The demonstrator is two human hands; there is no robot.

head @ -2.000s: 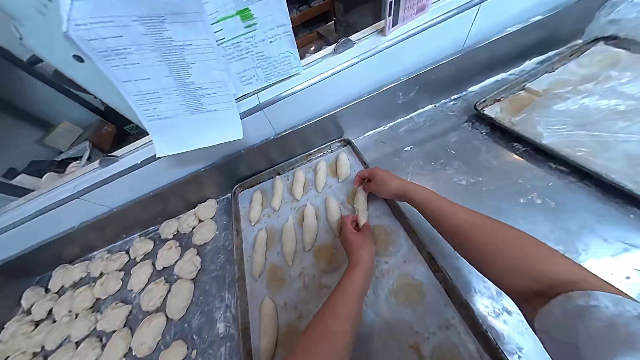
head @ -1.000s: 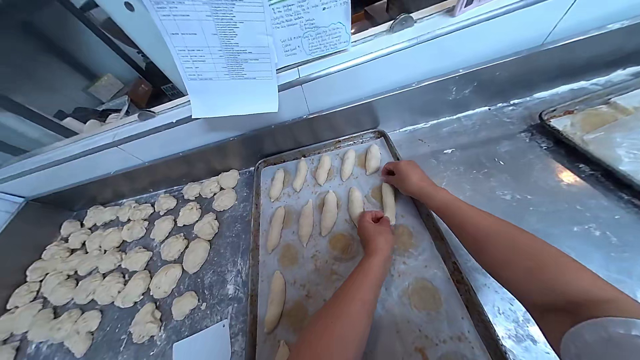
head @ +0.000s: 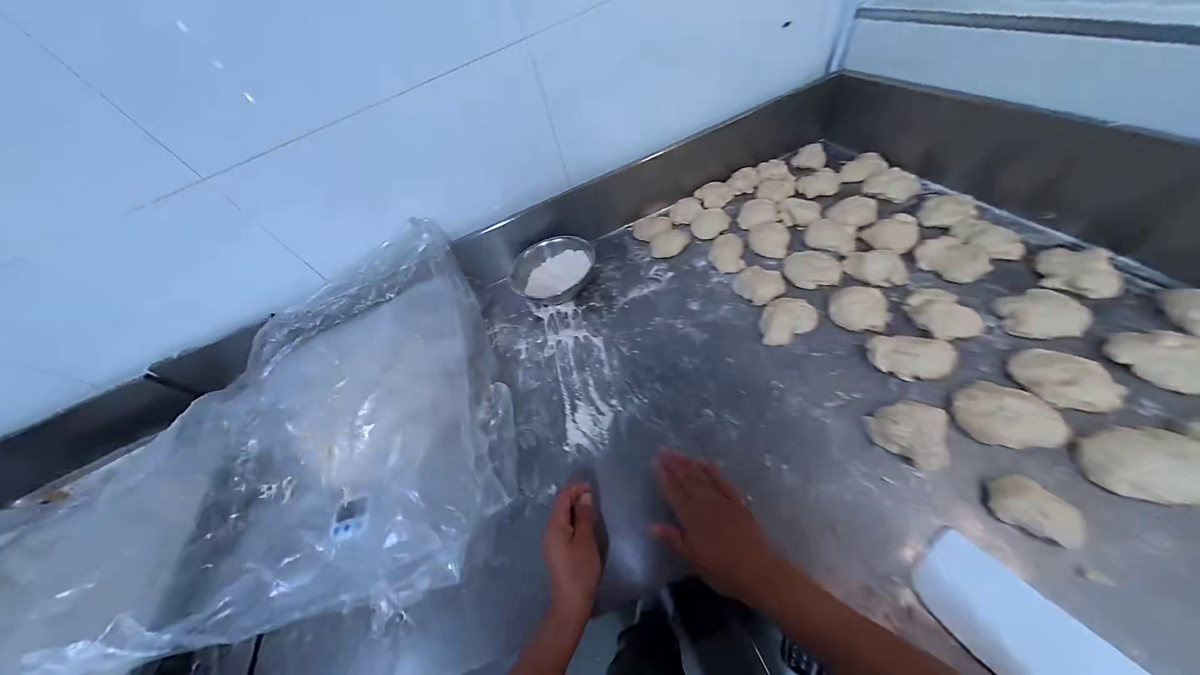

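My left hand hovers at the near edge of the metal worktable, thumb up, and holds nothing that I can see. To its right, my right hand is flat with its fingers extended, slightly blurred, and holds nothing visible. Beyond both hands a streak of white flour runs across the steel from a small metal bowl of flour. Many flattened dough pieces lie over the right side of the table. A white flat scraper or board rests at the lower right.
Clear plastic sheeting covers the left part of the worktable, with a small device seen under or on it. A raised steel backsplash runs along the tiled wall and turns at the right corner.
Both hands have left the tray of shaped dough pieces, where they were placing one down. The view has swung far to the left side of the worktable; the tray is out of sight.
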